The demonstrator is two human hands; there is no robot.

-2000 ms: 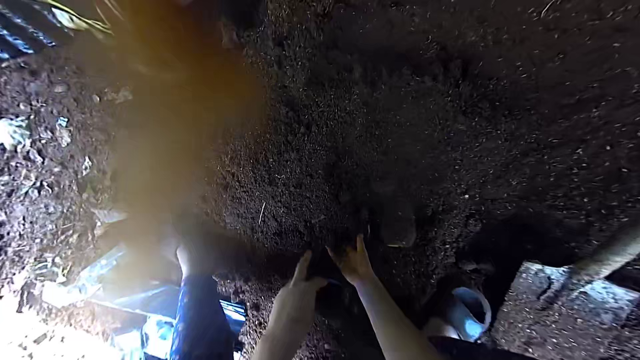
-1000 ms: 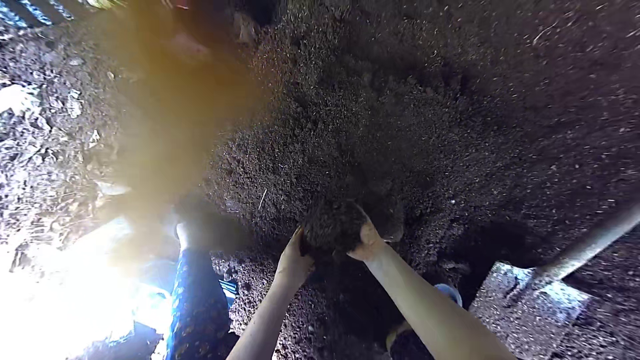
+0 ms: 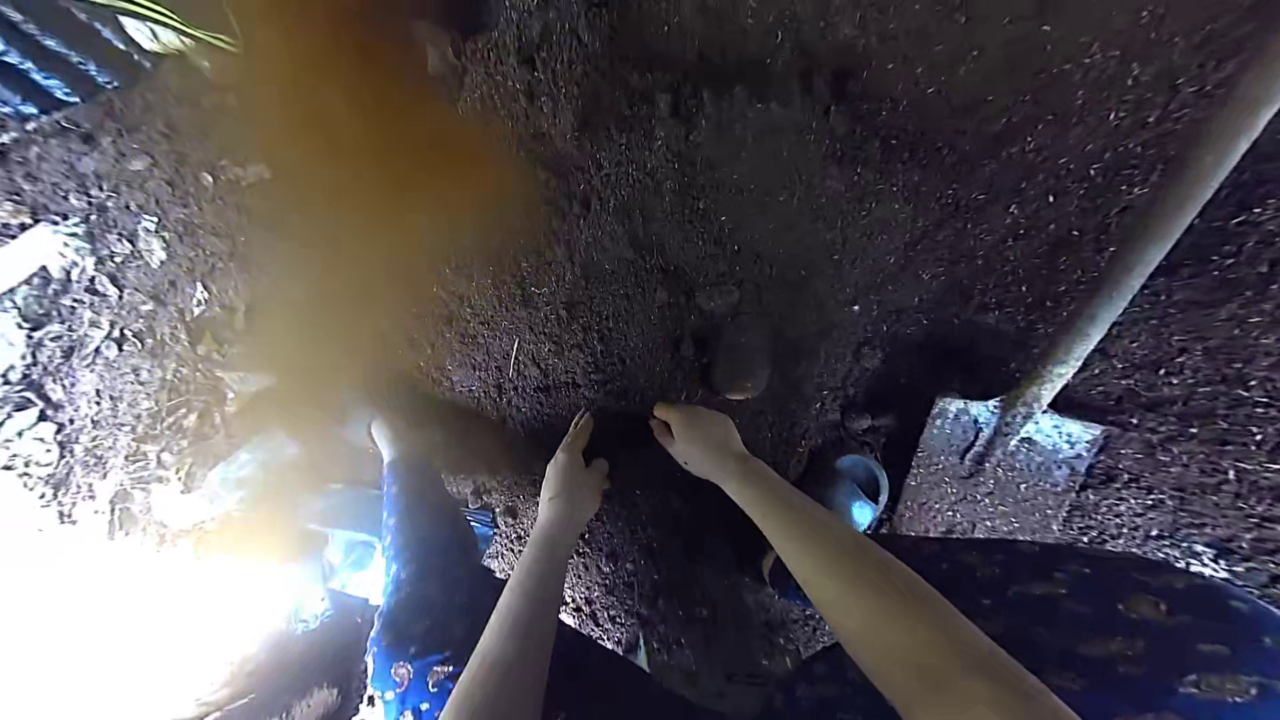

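Observation:
Low in the middle of the head view, my left hand (image 3: 573, 480) points its fingers upward, thumb apart, at the left side of a very dark patch or object. My right hand (image 3: 703, 438) lies opposite, its fingers bent at the right side of the same dark area. Shadow hides what is between the hands and whether the fingertips grip anything. Loose dark soil (image 3: 620, 310) spreads beyond them. A rounded lump (image 3: 742, 358), perhaps a stone, sits just above my right hand.
A shovel (image 3: 1000, 470) with a long handle rests on the soil at right. Left of its blade is a round, open-mouthed container (image 3: 862, 492). Patterned dark clothing (image 3: 1120, 620) covers the lower right. Glare and an orange-brown blur hide much of the left side.
One second ago my hands were around a clump of dark soil; that clump is no longer visible between them. Two seconds ago both hands had their fingers spread.

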